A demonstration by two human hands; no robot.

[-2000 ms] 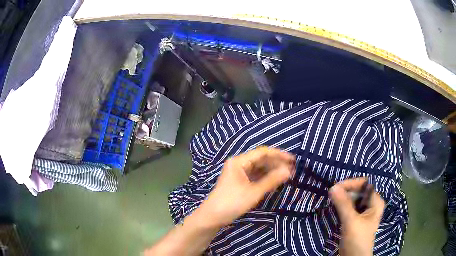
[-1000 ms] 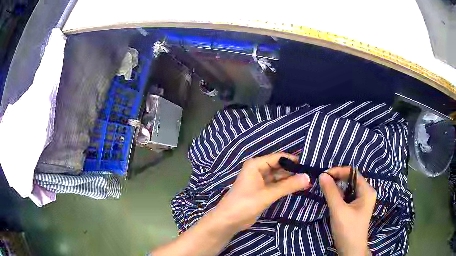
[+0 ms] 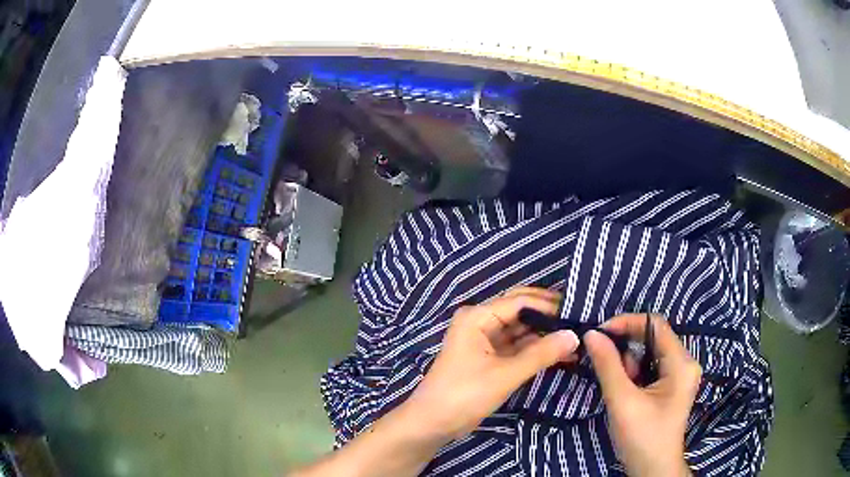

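The navy garment with white stripes (image 3: 634, 265) lies heaped over my lap. My left hand (image 3: 494, 359) pinches a dark trim strip (image 3: 539, 321) between thumb and fingers, its end standing out past the fingers. My right hand (image 3: 648, 382) pinches the same dark strip close beside the left fingertips. A small dark tool, likely thread snips (image 3: 649, 345), is tucked in the right hand with its tip pointing up past the fingers. Any needle or thread between the fingertips is too small to tell.
The white table (image 3: 447, 23) with a yellow tape measure (image 3: 652, 79) along its edge is ahead. At left are a blue crate (image 3: 210, 247), grey cloth (image 3: 154, 177), pink-white cloth (image 3: 61, 224) and a grey box (image 3: 312, 233). A clear bin (image 3: 806, 270) stands at right.
The hands came together from apart, and both now hold the dark strip. Since one second ago they have barely moved; the strip's end sits slightly lower.
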